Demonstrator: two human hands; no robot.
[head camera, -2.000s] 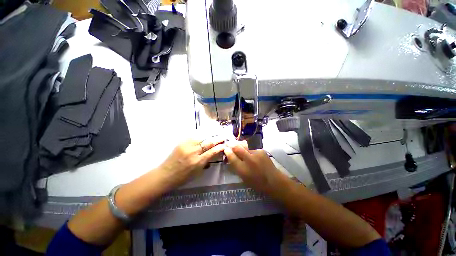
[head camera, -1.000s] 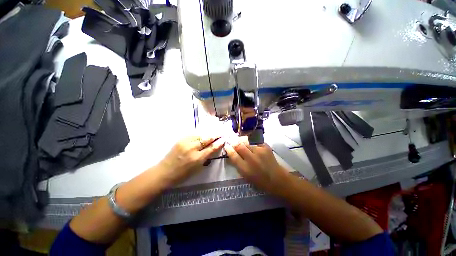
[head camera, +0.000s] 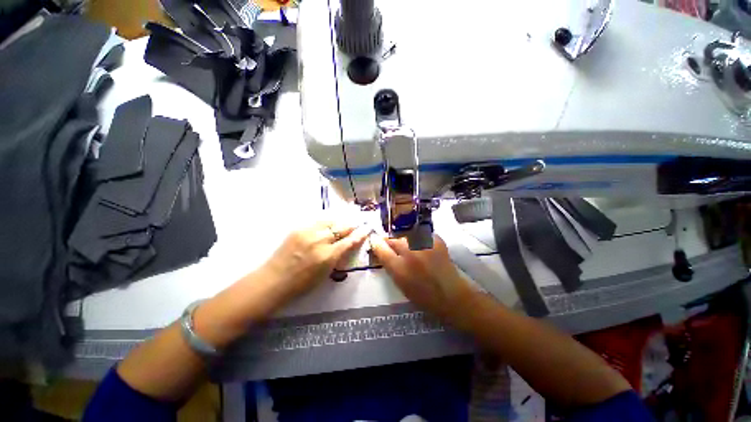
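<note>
My left hand (head camera: 309, 255) and my right hand (head camera: 416, 264) rest on the machine bed, fingertips almost meeting just in front of the needle area. A small bit of work lies between the fingertips; glare and the fingers hide its shape, and I cannot tell how it is held. A small dark piece (head camera: 422, 237) shows just above my right fingers. The white machine head (head camera: 461, 91) with a blue stripe stands over the fingertips. The presser foot and needle are lost in glare behind the metal-edged guard (head camera: 401, 185).
Small dark grey panels (head camera: 140, 189) lie overlapping at left, beside a thick dark pile (head camera: 37, 173). A tangled dark heap (head camera: 247, 86) with white spots lies behind. Dark strips (head camera: 548, 247) lie under the machine arm at right. A red basket (head camera: 712, 354) is below right.
My hands stay near the needle with small finger shifts. The small dark piece above my right fingers shows a little more. The whole view shifts slightly between frames.
</note>
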